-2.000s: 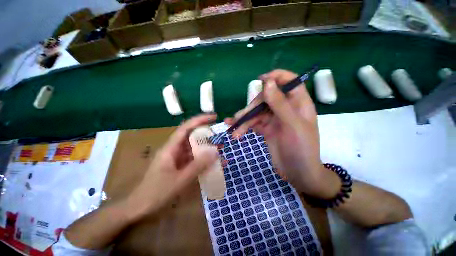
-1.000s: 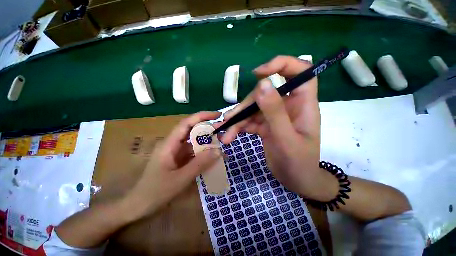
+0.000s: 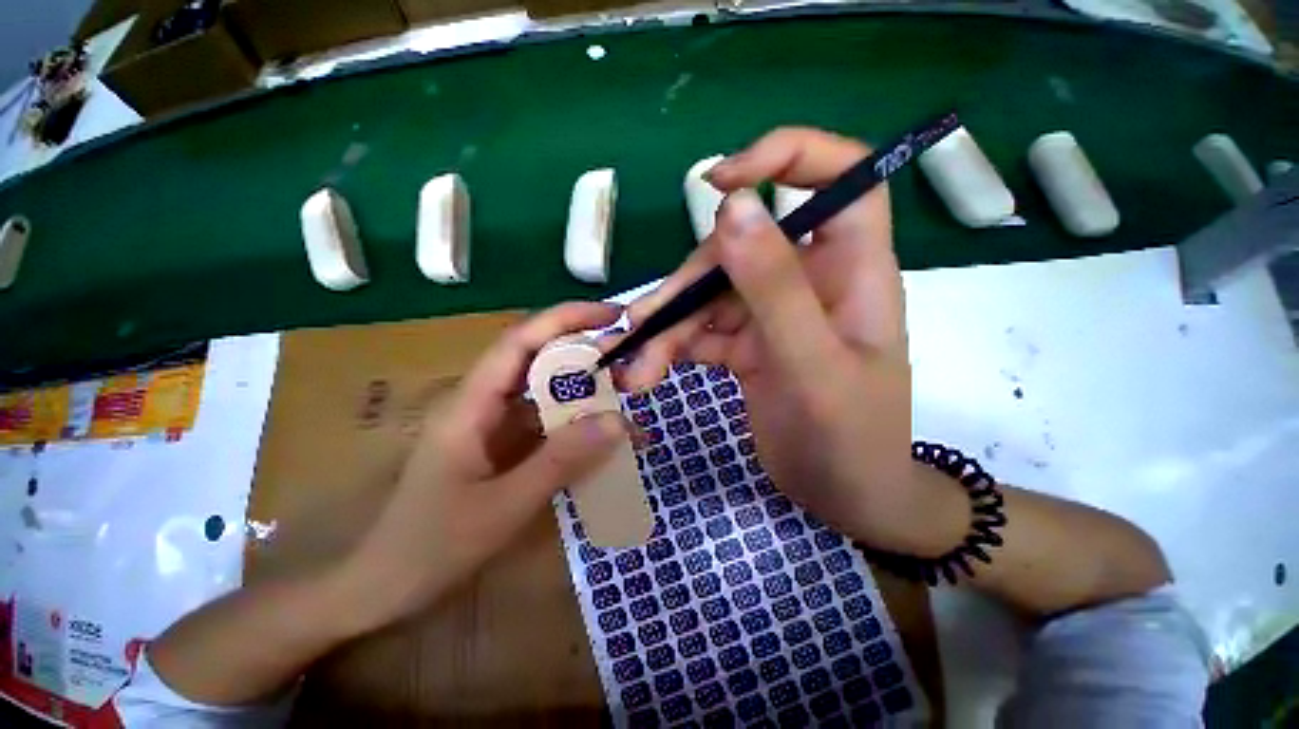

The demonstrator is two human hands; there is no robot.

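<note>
My left hand (image 3: 484, 463) grips a cream rounded oblong plastic housing (image 3: 616, 499) above the label sheet, thumb across its middle. A dark label (image 3: 573, 386) sits on the housing's upper end. My right hand (image 3: 812, 342) holds black tweezers (image 3: 798, 221) with pale lettering, slanting down to the left. The tweezers' tip is at the label's right edge; whether it touches cannot be told. The white label sheet (image 3: 741, 570) with a dense grid of dark labels lies below, partly hidden by my hands and the housing.
Brown cardboard (image 3: 342, 427) lies under the sheet. A green conveyor belt (image 3: 499, 128) beyond carries several white housings (image 3: 443, 228). Brown boxes (image 3: 185, 64) stand across it. A printed panel (image 3: 114, 527) lies left, a white board (image 3: 1097, 370) right. A grey metal piece (image 3: 1239, 235) is at the right.
The label, earlier blurred at the tweezers' tip, now lies flat and upright on the housing. The tweezers have tilted and shifted slightly. The belt's housings have moved left in view.
</note>
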